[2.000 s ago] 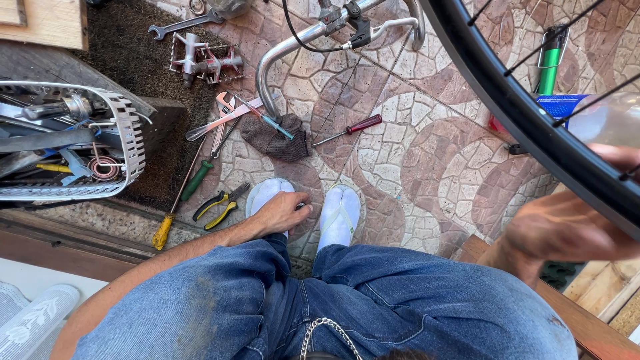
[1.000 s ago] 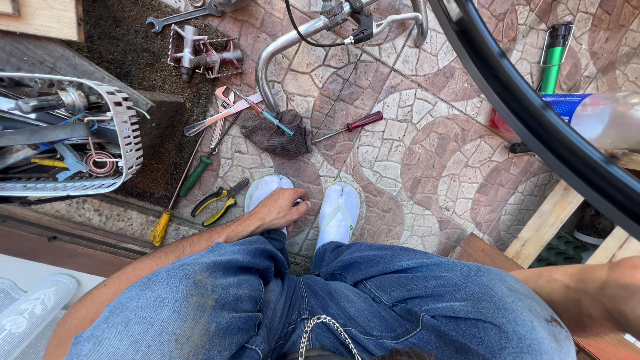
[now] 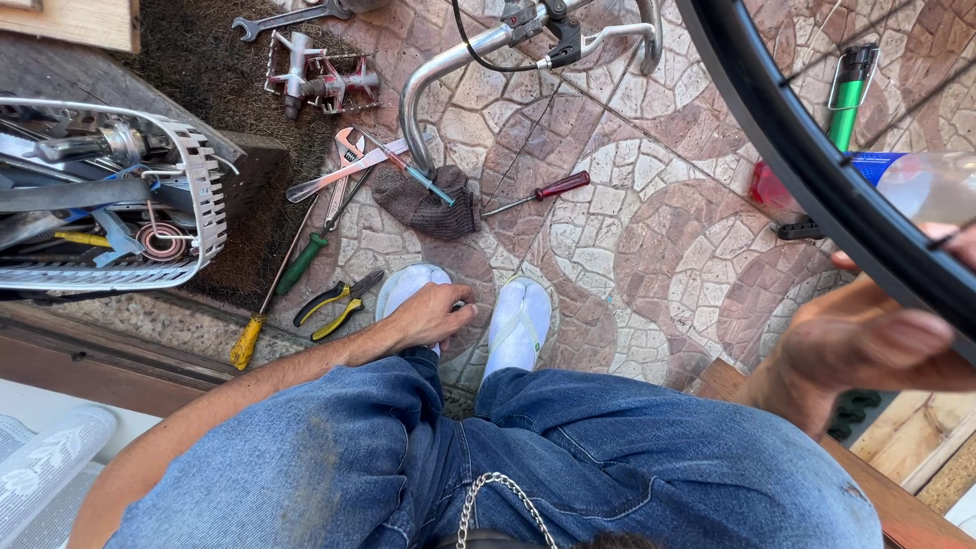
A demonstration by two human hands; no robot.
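A black bicycle wheel rim (image 3: 831, 183) with spokes arcs across the upper right. My right hand (image 3: 862, 335), blurred, is at its lower part, with the thumb on the outer side and fingers partly hidden behind the rim; how firmly they hold is unclear. Low over the sock and flip-flop on one foot, my left hand (image 3: 431, 314) hangs with curled fingers. A small dark, shiny bit shows by its fingertips, too small to name. Nearest to it on the paving lie yellow-and-black pliers (image 3: 339, 303). A red-handled screwdriver (image 3: 540, 195) touches a dark knit cloth (image 3: 431, 202).
Handlebar with brake lever (image 3: 427, 84), pedals (image 3: 324, 80), open-end wrench (image 3: 293, 17), adjustable wrench (image 3: 343, 171), green-handled screwdriver (image 3: 303, 263) and yellow-handled screwdriver (image 3: 248, 339) lie left of centre. A white basket (image 3: 206, 198) holds tools. Beyond the rim are a green cylindrical tool (image 3: 848, 103) and a plastic bottle (image 3: 923, 183).
My right hand was lower and away from the rim one second ago; it is now up at the rim, much as two seconds ago. My left hand has stayed about where it was.
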